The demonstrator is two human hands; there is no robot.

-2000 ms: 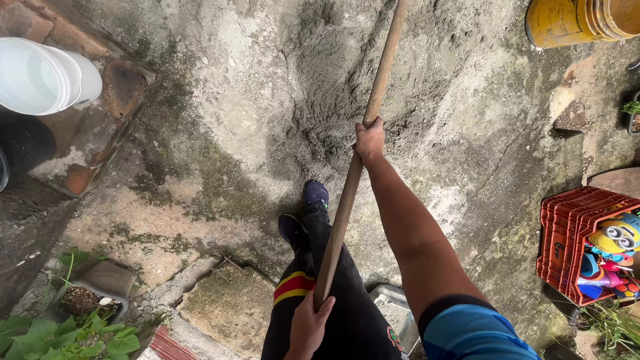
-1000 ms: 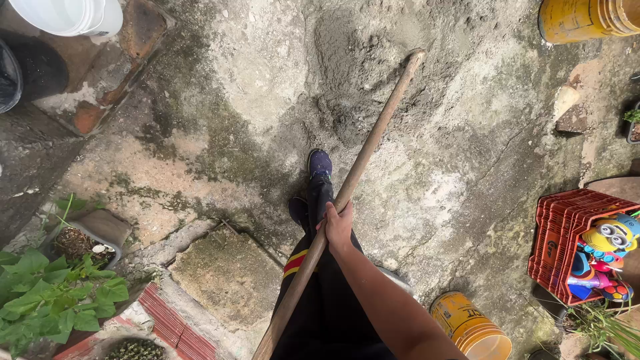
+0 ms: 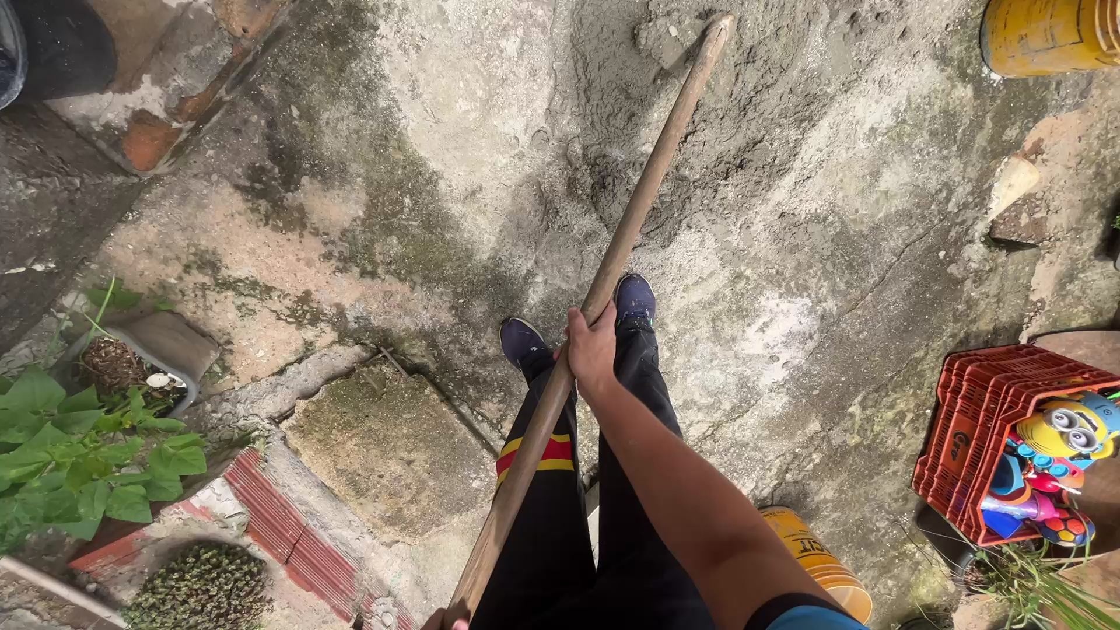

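Note:
A long wooden tool handle (image 3: 639,197) runs slantwise from the bottom of the view up to a patch of wet grey mortar (image 3: 726,114) on the concrete ground. My right hand (image 3: 588,350) is closed around the middle of the handle, above my legs. At the bottom edge my left hand (image 3: 446,619) grips the lower part, mostly cut off by the frame. The handle's rounded far end lies over the mortar; whether a tool head is under it, I cannot tell.
A red plastic crate of toys (image 3: 971,437) sits at the right. Yellow buckets stand at the upper right (image 3: 1041,37) and beside my right arm (image 3: 814,556). A black bucket (image 3: 66,48) is at the upper left. Potted greenery (image 3: 61,446) and ribbed red bricks (image 3: 289,534) lie lower left.
My right hand held the handle farther up two seconds ago and is now nearer my legs. My feet, close together earlier, are now apart. The view has shifted somewhat.

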